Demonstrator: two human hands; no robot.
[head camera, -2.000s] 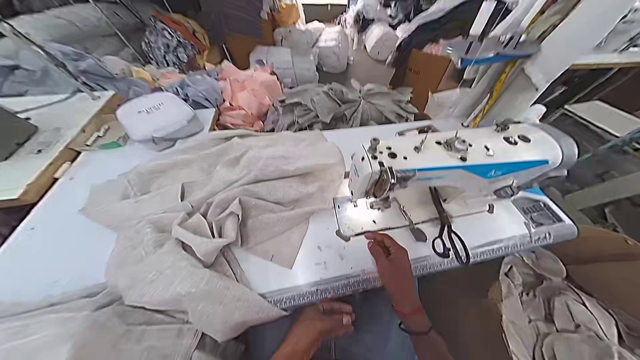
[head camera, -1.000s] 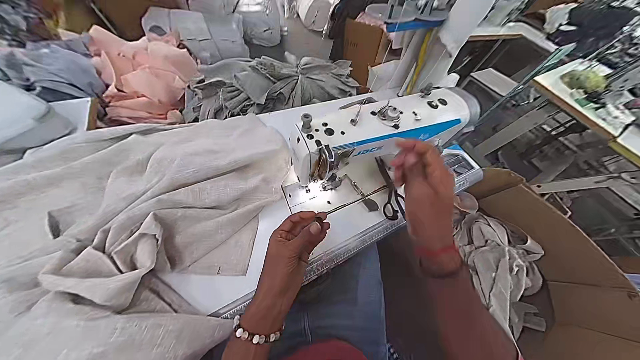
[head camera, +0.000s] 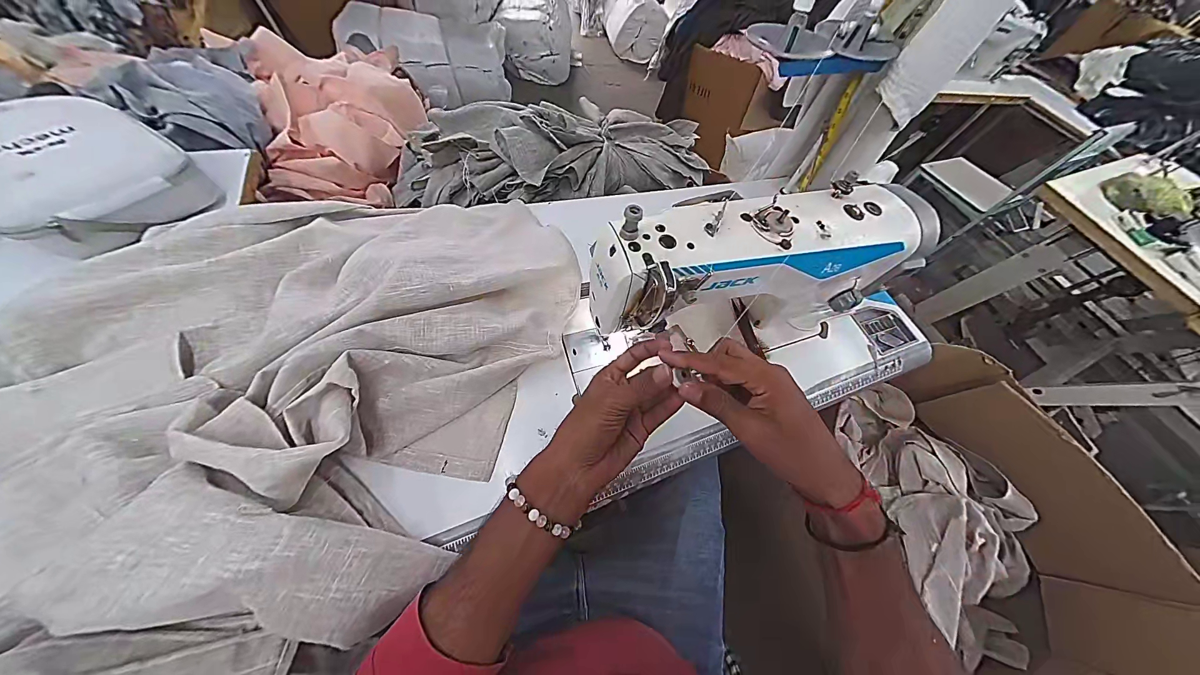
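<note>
My left hand (head camera: 626, 405) and my right hand (head camera: 750, 389) meet fingertip to fingertip in front of the needle area of a white and blue Jack sewing machine (head camera: 769, 248). Between the fingertips is a small bobbin case (head camera: 682, 371), apparently metal and partly covered by the fingers; both hands seem to touch it. A thread runs from near the hands up past the machine arm. Beige linen fabric (head camera: 422, 328) lies on the white table, left of the needle plate (head camera: 592, 352). The scissors are mostly hidden behind my right hand.
Grey fabric (head camera: 553, 150) and peach fabric (head camera: 337, 112) are heaped behind the table. A cardboard box (head camera: 1078, 497) with crumpled beige cloth (head camera: 947, 497) stands at the right. A ruler tape (head camera: 656, 475) runs along the table's front edge. A white cover (head camera: 84, 169) sits at the left.
My right hand has come down from before the machine arm to meet my left hand, which has moved up toward the needle area. Earlier the two hands were apart. The view has swung right.
</note>
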